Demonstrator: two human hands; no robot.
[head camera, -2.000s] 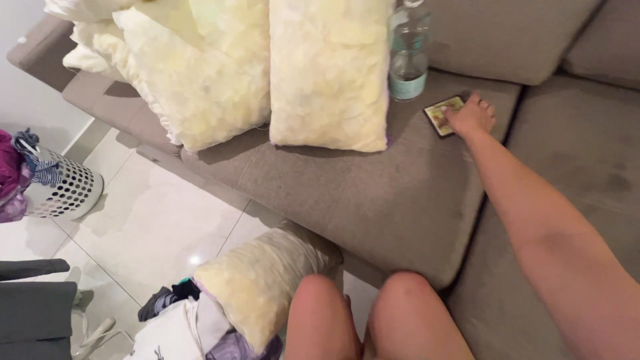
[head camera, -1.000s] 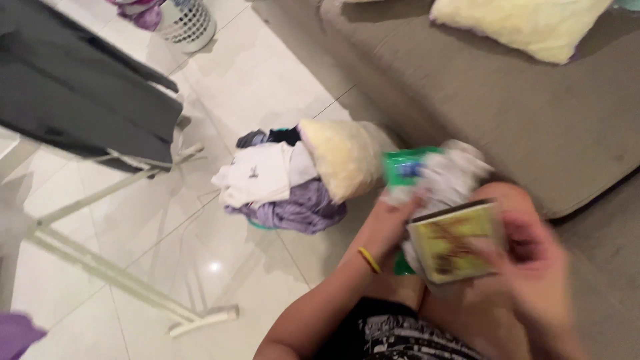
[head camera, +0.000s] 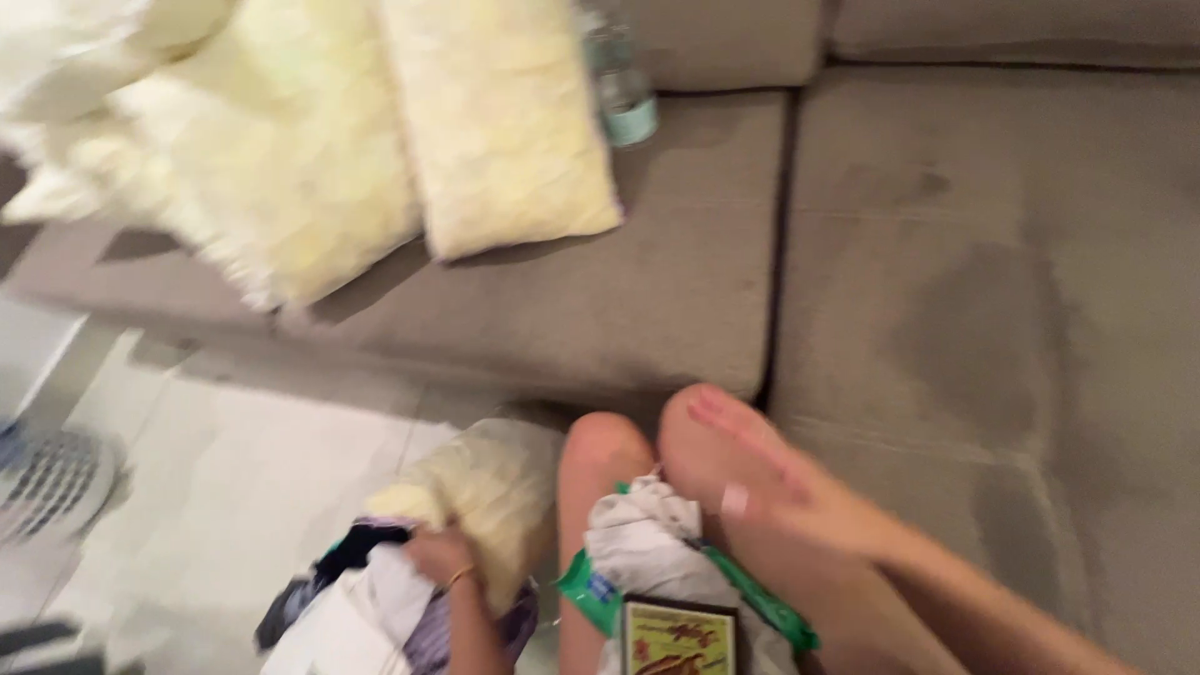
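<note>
My left hand (head camera: 439, 555) is at the lower middle, its fingers at the near edge of a cream fluffy pillow (head camera: 497, 497) on a heap of clothes (head camera: 356, 609); whether they grip it is unclear. Blurred, my right hand (head camera: 759, 459) is over my right thigh with fingers extended, holding nothing visible. On my lap lie a crumpled whitish cloth (head camera: 647, 530), a green plastic packet (head camera: 591, 592) and a flat dark-edged box (head camera: 680, 642) with a yellow-green printed face.
More cream pillows (head camera: 506, 122) lie on the grey-brown sofa (head camera: 694, 281) beside a clear plastic bottle (head camera: 623, 94). At the left, a perforated laundry basket (head camera: 61, 483) stands on the tiled floor (head camera: 234, 450).
The flat box, in my right hand a second ago, now lies on my lap. My left hand has moved from the cloth and packet to the pillow on the heap. The view has swung.
</note>
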